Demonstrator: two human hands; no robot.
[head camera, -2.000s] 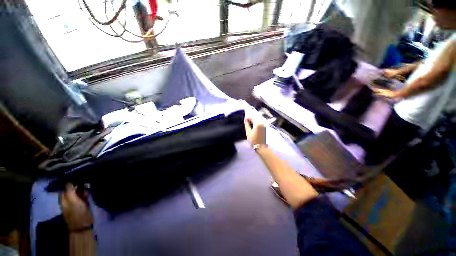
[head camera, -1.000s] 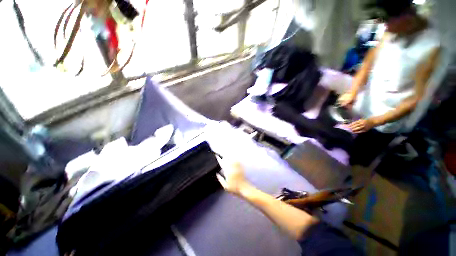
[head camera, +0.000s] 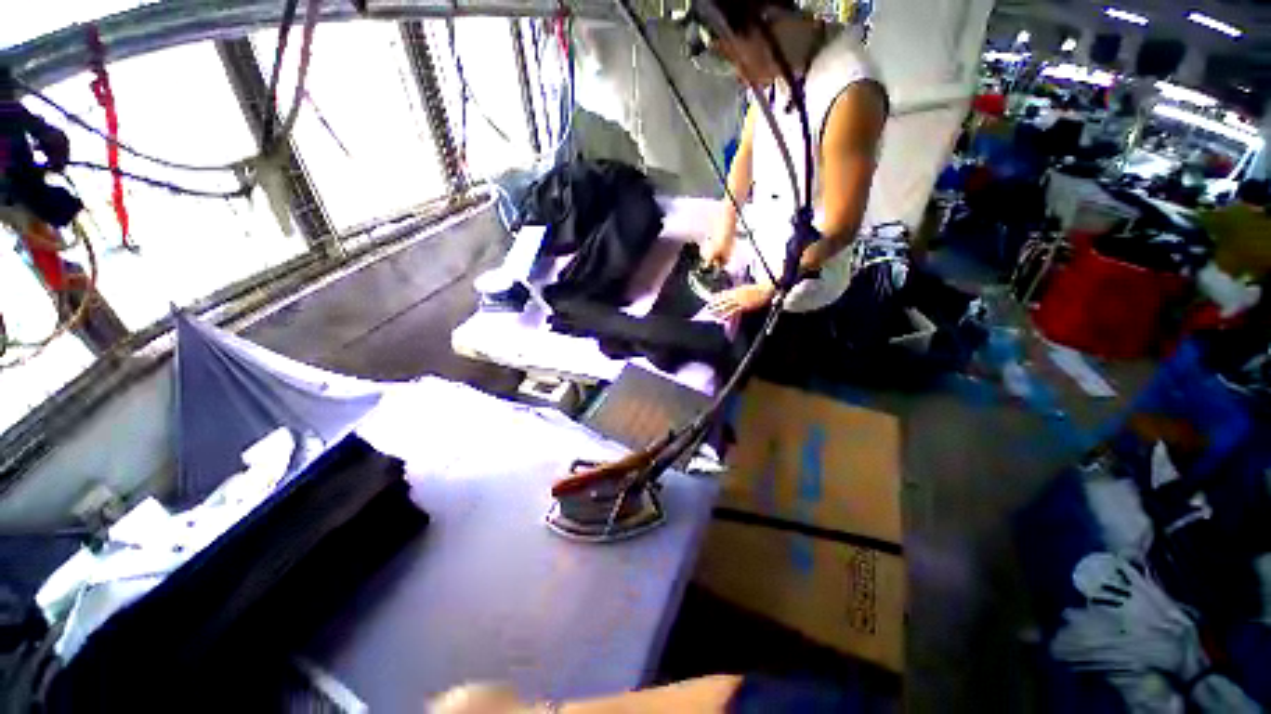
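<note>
The thick stack of black garment pieces (head camera: 265, 565) lies on the lilac-covered table (head camera: 488, 614) at the left. My right hand (head camera: 481, 697) is at the bottom edge of the picture, right of the stack and apart from it. It is blurred and partly cut off, so its fingers cannot be read. My left hand is out of the picture. The steam iron (head camera: 606, 502) stands near the table's right edge, its hose rising up and right. A pale strip (head camera: 332, 689) lies by the stack's near end.
White pieces (head camera: 133, 544) lie behind the stack. A lilac cloth peak (head camera: 230, 398) rises by the windows. A ribbed pad (head camera: 644, 405) is beyond the iron. A cardboard box (head camera: 809, 516) stands right of the table. A person (head camera: 822, 168) works at another table with black cloth (head camera: 592, 223).
The view has swung right. My right hand has left the stack's end and moved down towards me. My left hand, earlier at the stack's near left, has gone out of view.
</note>
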